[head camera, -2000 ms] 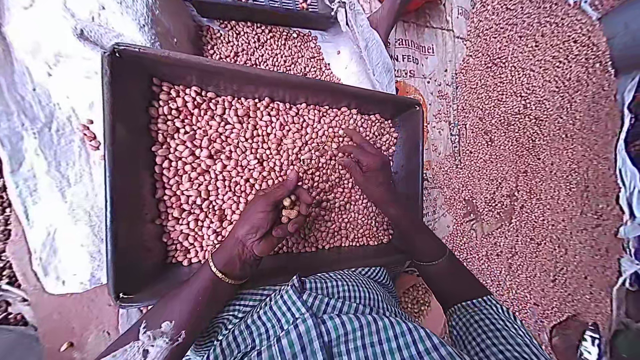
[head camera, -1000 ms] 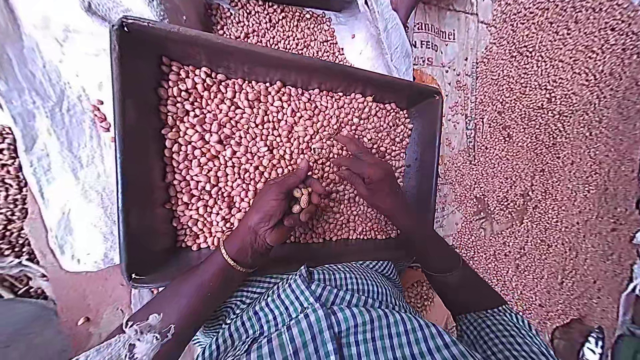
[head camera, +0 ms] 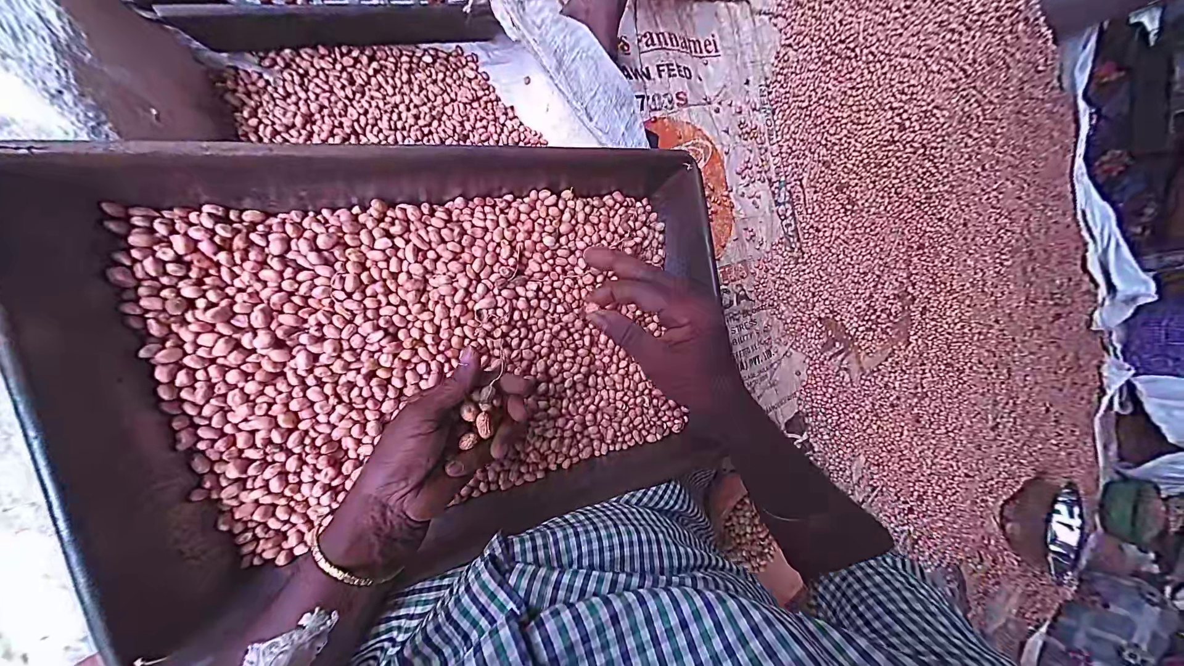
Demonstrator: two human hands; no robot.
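Shelled peanuts (head camera: 305, 324) with pinkish skins cover the bottom of a dark rectangular tray (head camera: 370, 171) that lies against my checked garment. My left hand (head camera: 435, 444), with a gold-coloured bangle at the wrist, is half curled over the peanuts and holds several unshelled peanut pods (head camera: 483, 424) in its fingers. To its right, my right hand (head camera: 666, 333) hovers over the right part of the tray. Its fingers are spread and point left, and nothing shows between them. Thin root strands lie on the peanuts between the two hands.
Beyond the tray, more peanuts (head camera: 370, 92) lie on white sheeting beside a second dark tray (head camera: 324, 26). A printed woven sack (head camera: 740, 148) lies on the right, next to a broad spread of peanuts (head camera: 934, 277). Part of another person's limb (head camera: 599, 20) shows at the top.
The right hand's fingers have spread apart and moved away from the left hand. The left hand keeps the pods. The view has shifted.
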